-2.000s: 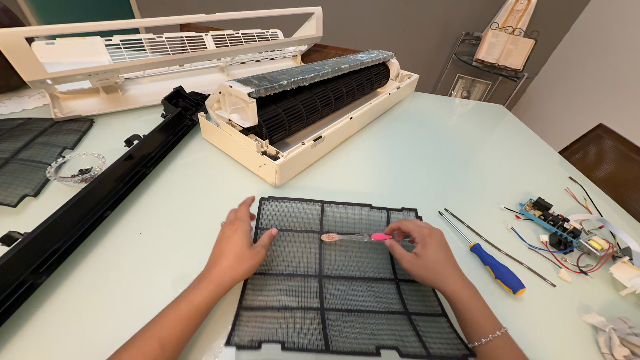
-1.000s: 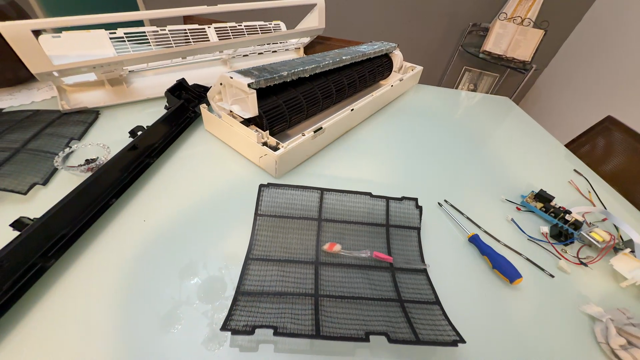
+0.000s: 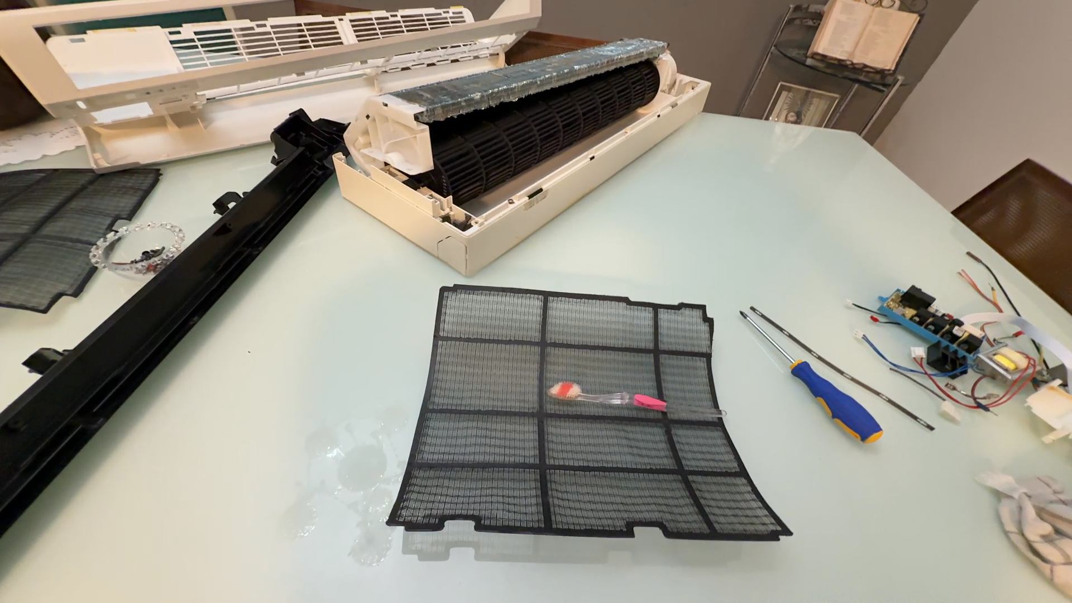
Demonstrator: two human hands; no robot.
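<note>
Neither my left hand nor my right hand shows in the head view now. A black-framed mesh air filter [image 3: 603, 444] lies on the glass-topped table, its edges slightly curved. Across its middle rests a toothbrush [image 3: 603, 399] with a clear and pink handle, its bristle head to the left. To the right of the filter are a blue and yellow screwdriver [image 3: 837, 402] and a thin dark strip [image 3: 846, 370]. Behind the filter stands the cream base of an air conditioner indoor unit [image 3: 536, 201], holding a black cylindrical fan [image 3: 544, 126] under a finned coil [image 3: 536, 79].
A long black plastic part [image 3: 176, 293] crosses the left side, near a clear beaded dish [image 3: 138, 249] and a second filter [image 3: 50, 226]. The white front housing [image 3: 276, 84] stands behind. A circuit board with wires [image 3: 938, 327] and a cloth [image 3: 1038, 519] lie right. Water wets the table left of the filter.
Two seconds ago my left hand was at the filter's left edge and my right hand held the toothbrush over it. Both hands have left the view, and the toothbrush lies on the mesh.
</note>
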